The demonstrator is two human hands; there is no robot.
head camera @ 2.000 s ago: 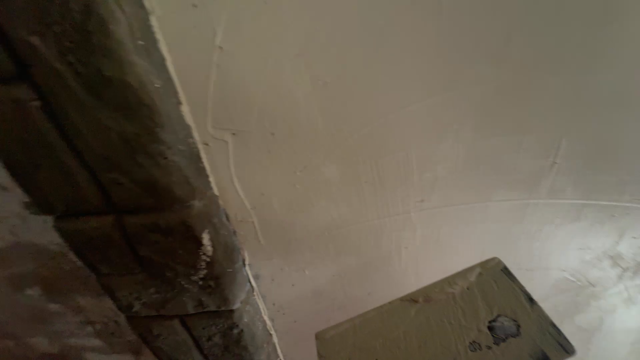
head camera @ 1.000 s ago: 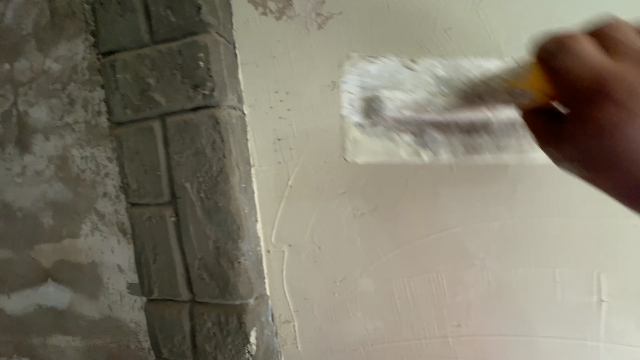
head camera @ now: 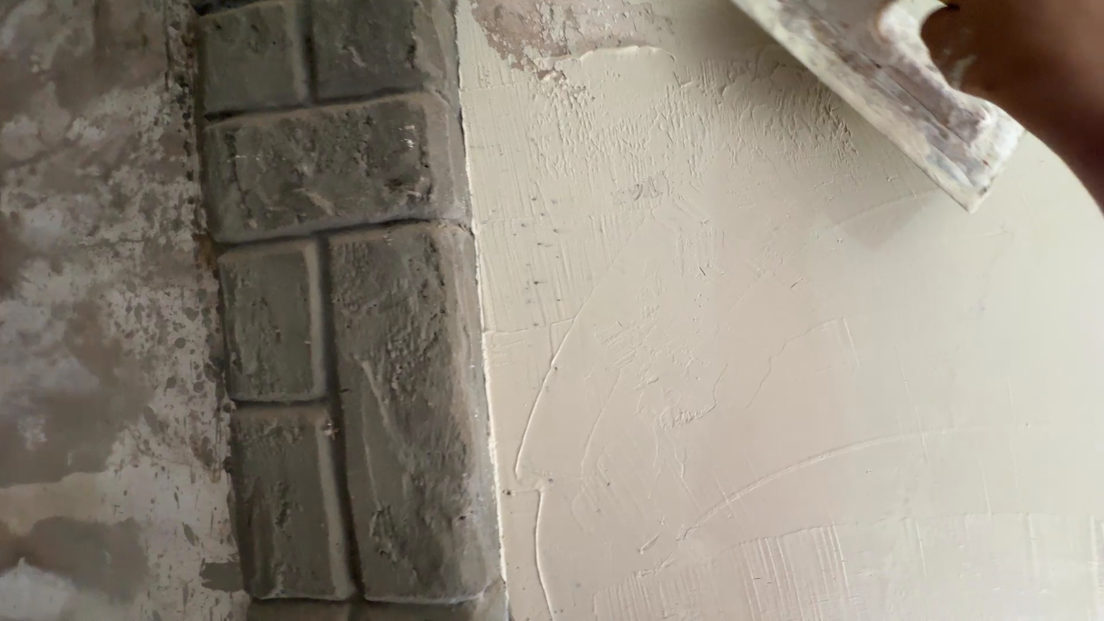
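Note:
At the upper right, my right hand (head camera: 1013,65) is partly in view, dark and cut off by the frame edge, at a plastering trowel (head camera: 897,95). The trowel is smeared with whitish plaster and tilted, its long edge running down to the right against or just off the wall. Its handle and my fingers are mostly hidden. Cream plaster (head camera: 733,345) covers the wall below and left of the trowel, smooth in parts, with ridges and rough streaks near the top. My left hand is not in view.
A vertical band of grey stone-patterned blocks (head camera: 397,388) borders the plaster on its left. Further left is a patchy, rough wall (head camera: 103,302). A brownish patch (head camera: 552,34) shows at the top, beside the block band.
The trowel has moved up and to the right and is now tilted instead of level. A greenish flat board seen low in the oldest frame is out of view. The view has shifted.

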